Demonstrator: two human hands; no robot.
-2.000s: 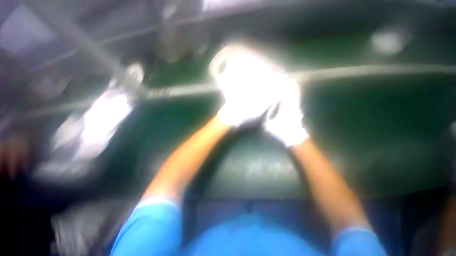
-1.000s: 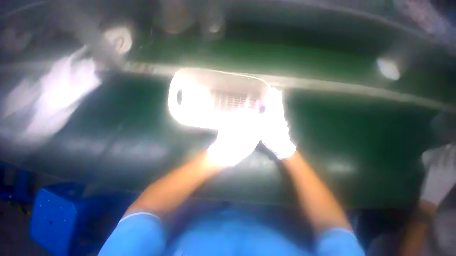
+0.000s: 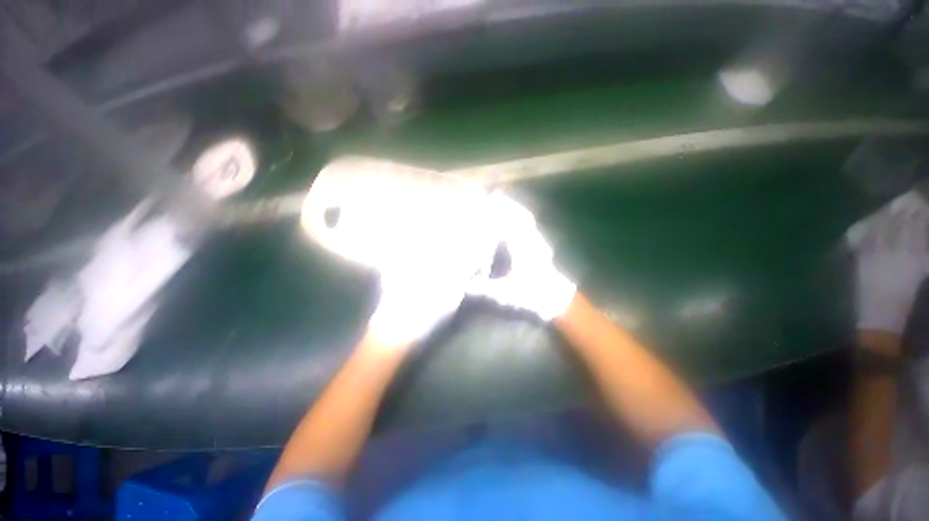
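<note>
A glossy white plastic housing (image 3: 357, 212), rounded and oblong with a round hole near its left end, is held over the green bench just in front of the pale rail. My left hand (image 3: 418, 295), in a white glove, is at its lower edge. My right hand (image 3: 530, 265), also gloved in white, is at its right end, fingers bent. Strong glare merges the gloves with the housing, so the finger positions and the slotted area are hidden.
The pale divider rail (image 3: 652, 151) crosses behind the housing. A small white part (image 3: 747, 87) is on the far belt. White cloth-like pieces (image 3: 132, 285) and a round white part (image 3: 224, 168) are at left. Another person's gloved hand (image 3: 888, 259) is at right; a blue stool (image 3: 168, 490) is below.
The view has shifted and tilted. The housing shows slightly further left, its slots now lost in glare. Both hands stay on it. The neighbour's gloved hand at right shows higher.
</note>
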